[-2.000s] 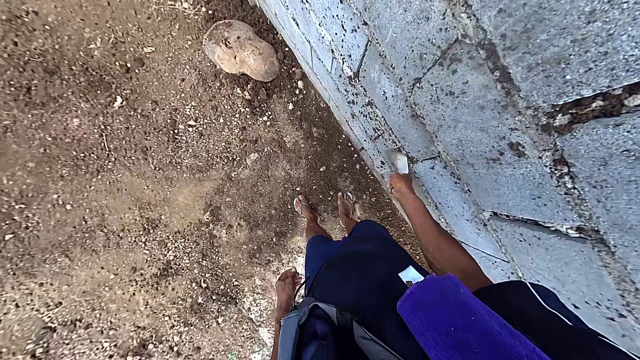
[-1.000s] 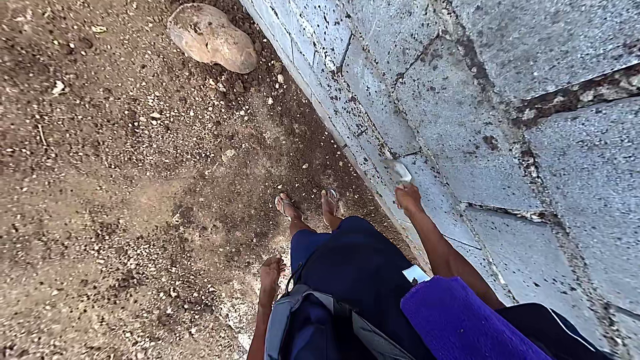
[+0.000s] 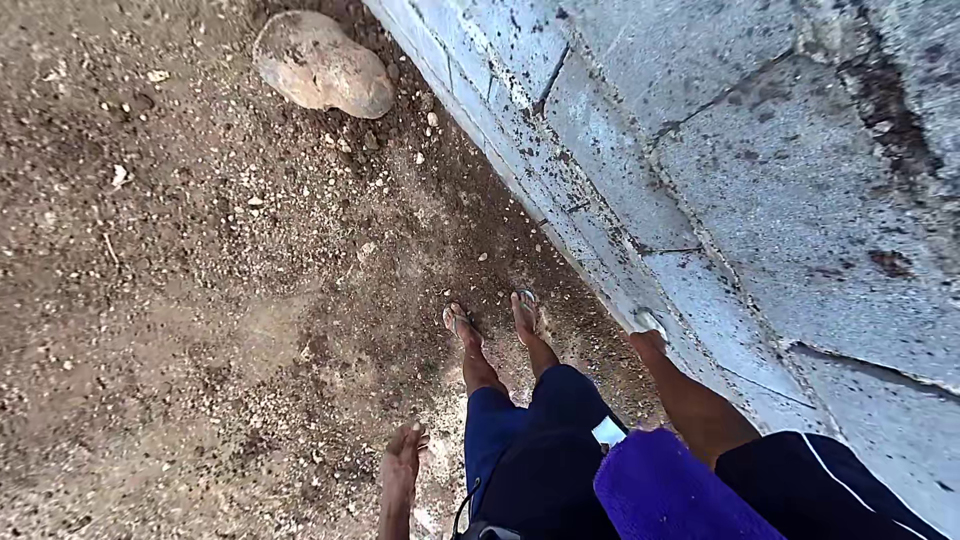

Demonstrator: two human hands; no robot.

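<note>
My right hand is closed on a small, pale, flat-bladed tool, its exact kind too blurred to tell. The blade lies against or very near the lower part of a grey concrete block wall, whose joints show rough mortar and dark gaps. On the other side of my body, my left hand hangs over the bare soil, its fingers loosely bent and nothing seen in it. A purple cloth lies over my front, beside a white tag.
A large rounded stone rests on the ground near the wall's foot. Brown soil with pebbles spreads to the left of the wall. My feet in flip-flops stand close to the wall.
My right hand has moved the pale tool along the wall, lower toward its foot than a second ago. My left hand stays free at my side. The view has shifted somewhat.
</note>
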